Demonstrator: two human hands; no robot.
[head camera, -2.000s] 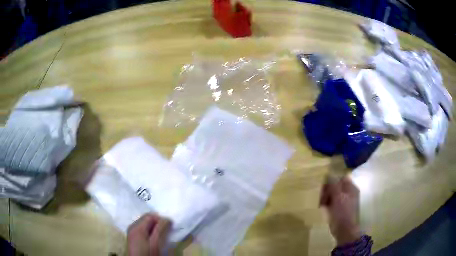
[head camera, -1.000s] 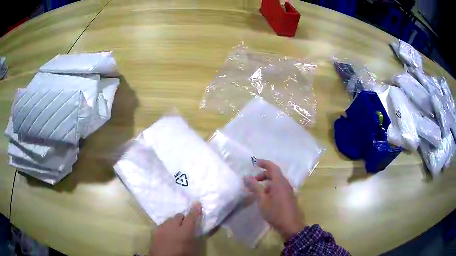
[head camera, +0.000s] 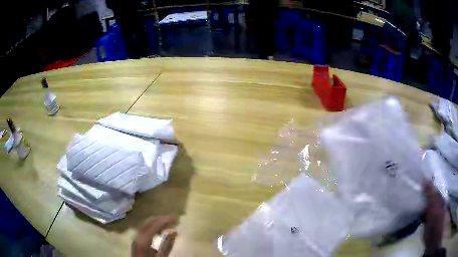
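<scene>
My right hand (head camera: 436, 216), at the right, blurred, grips the right edge of a packed bag (head camera: 376, 165), white inside clear film with a black mark. It is raised over the table. My left hand (head camera: 154, 237) is at the bottom edge, partly cut off and blurred, fingers curled and apart; a small pale patch shows between them, unclear. Flat milky poly bags (head camera: 291, 221) lie at the bottom centre, partly behind the packed bag. The stack of folded white quilted pieces (head camera: 108, 163) stands at the left. A dark blue edge shows under the packed bag, mostly hidden.
A crinkled clear bag (head camera: 305, 155) lies beyond the poly bags. A red dispenser (head camera: 329, 89) stands at the far side. Finished packed bags (head camera: 444, 145) are heaped at the right edge. Two small bottles (head camera: 51, 103) stand at the left. Blue stools are beyond the table.
The packed bag has been lifted from the table and moved right by my right hand. My left hand has let go of it. The view has tilted up and turned left, showing the bottles.
</scene>
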